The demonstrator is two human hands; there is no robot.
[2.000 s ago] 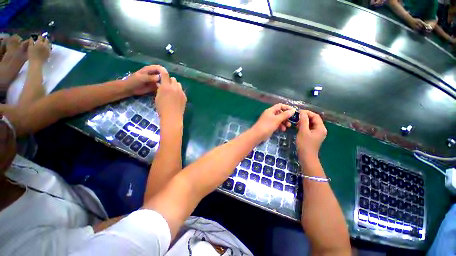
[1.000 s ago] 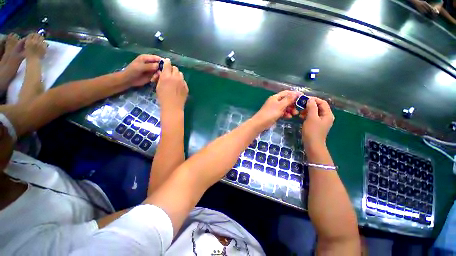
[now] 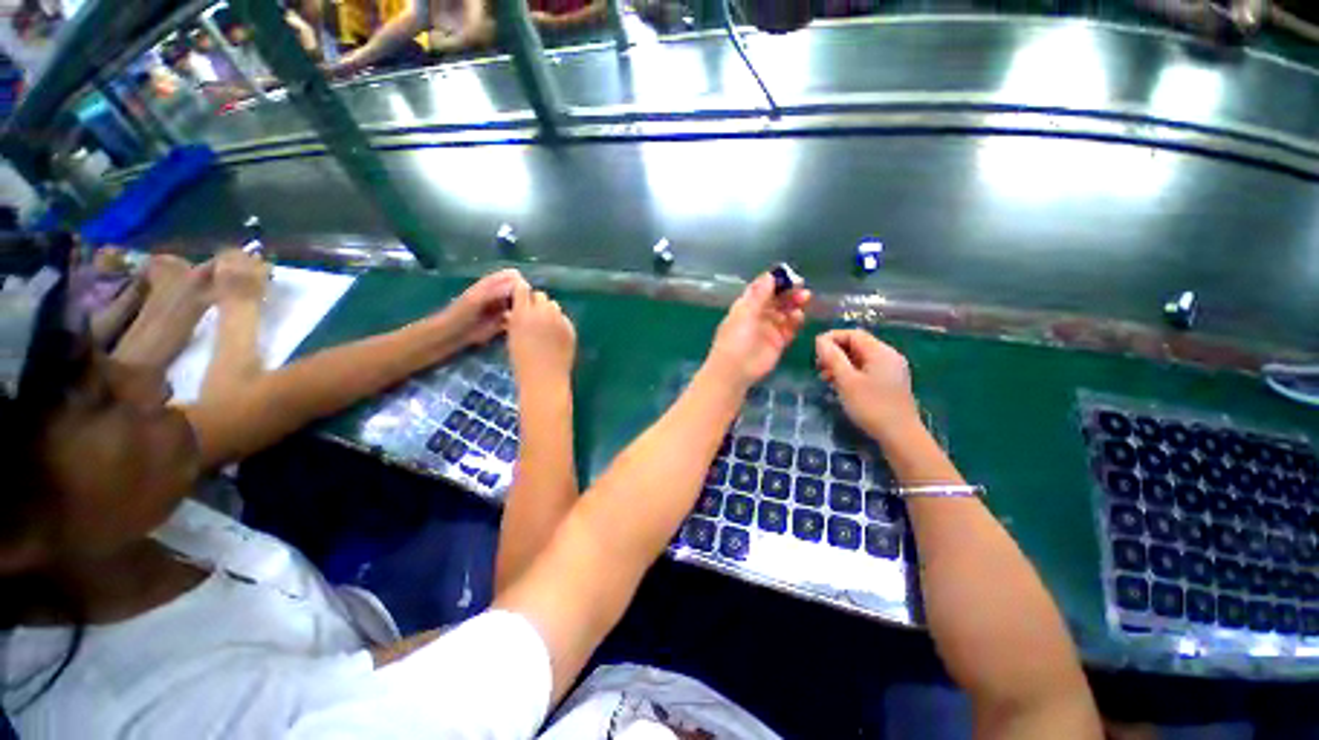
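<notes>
My left hand is raised over the bench's far edge, with a small black square part with a pale edge in its fingertips. My right hand, with a thin bracelet at the wrist, is apart from it to the right, above the tray. Its fingers are curled together and no part shows in them. The clear blister tray lies below both hands, with black parts in several rows of pockets and empty pockets at its far side. My forearms hide some of its edges.
Dark conveyor beyond the worn edge, with small silver-and-dark units spaced along it. At right, a full blister tray and a white cable. At left, another worker's hands over a tray, and a white sheet. Green posts stand beyond.
My hands were together at the black part; now they are apart, the part staying in my left hand, raised toward the conveyor. The view has tilted up and turned left.
</notes>
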